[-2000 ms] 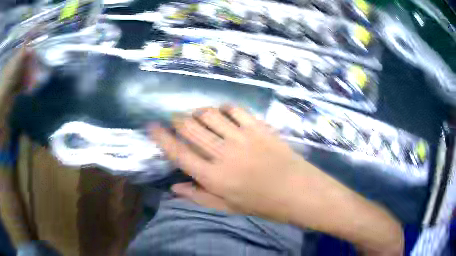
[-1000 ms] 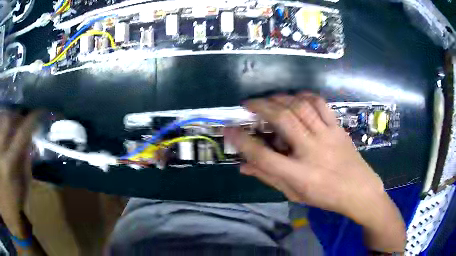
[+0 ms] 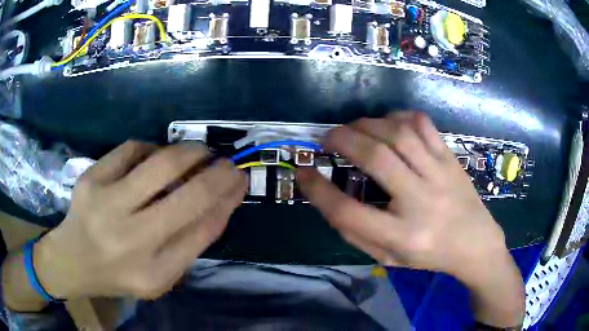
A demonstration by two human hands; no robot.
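An open power strip housing [image 3: 187,129] with a circuit board lies across the mat in front of me. A blue wire [image 3: 274,143] arches over the board, and a yellow-green wire [image 3: 258,165] runs below it. My left hand [image 3: 155,200], with a blue wrist band, covers the housing's left end; its fingertips are bunched at the wires and hide the cord end. My right hand [image 3: 387,187] straddles the middle of the housing, thumb at the near side and fingers at the far side. A yellow part [image 3: 509,167] shows at the right end.
Another open strip [image 3: 271,55] with a white cord [image 3: 26,70] lies beyond. Clear plastic bagging [image 3: 32,171] is at the left. A green mat [image 3: 226,90] lies under the strips. A blue crate [image 3: 433,294] and a white perforated piece [image 3: 546,284] are at lower right.
My left hand has come in from the far left onto the housing's left end. My right hand remains over the middle. The housing reaches slightly further right in view.
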